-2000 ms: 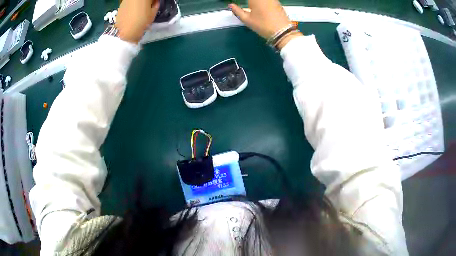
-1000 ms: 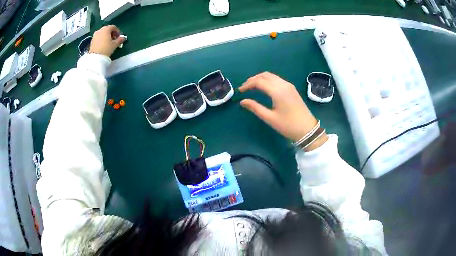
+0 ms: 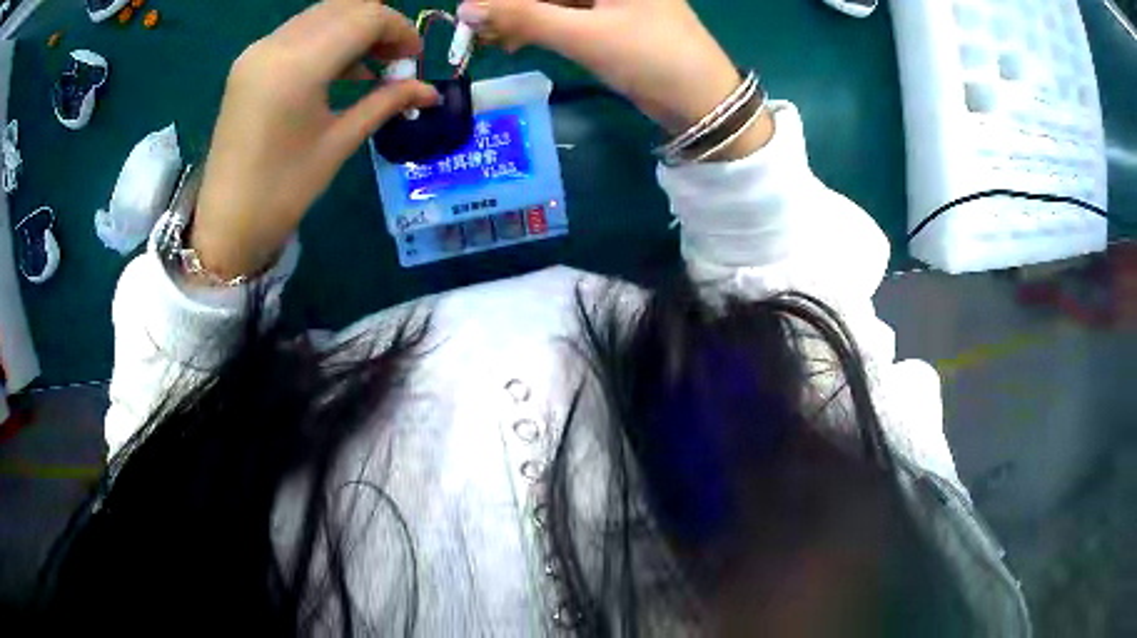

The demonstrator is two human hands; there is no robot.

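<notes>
The light-blue earbud tester [image 3: 480, 206] lies on the green mat with its blue screen lit. The black earbud cradle [image 3: 430, 128] sits on its upper left part. My left hand [image 3: 312, 119] is at the cradle, its fingers closed on a white earbud [image 3: 402, 72] at the cradle's top. My right hand [image 3: 599, 44] holds another white earbud [image 3: 463, 45] between thumb and finger, just above the cradle. The fixture wires [image 3: 436, 20] rise between the two hands and are partly hidden.
A white tray [image 3: 997, 125] with a black cord [image 3: 997, 196] across it lies at the right. A crumpled white bundle [image 3: 143, 187] is at the left. Open charging cases [image 3: 80, 89] lie at the left. Small orange pieces [image 3: 137, 13] are at the upper left.
The view has tilted down towards the wearer. Both hands have come together over the tester, now each with an earbud. The row of open cases in the middle is out of view.
</notes>
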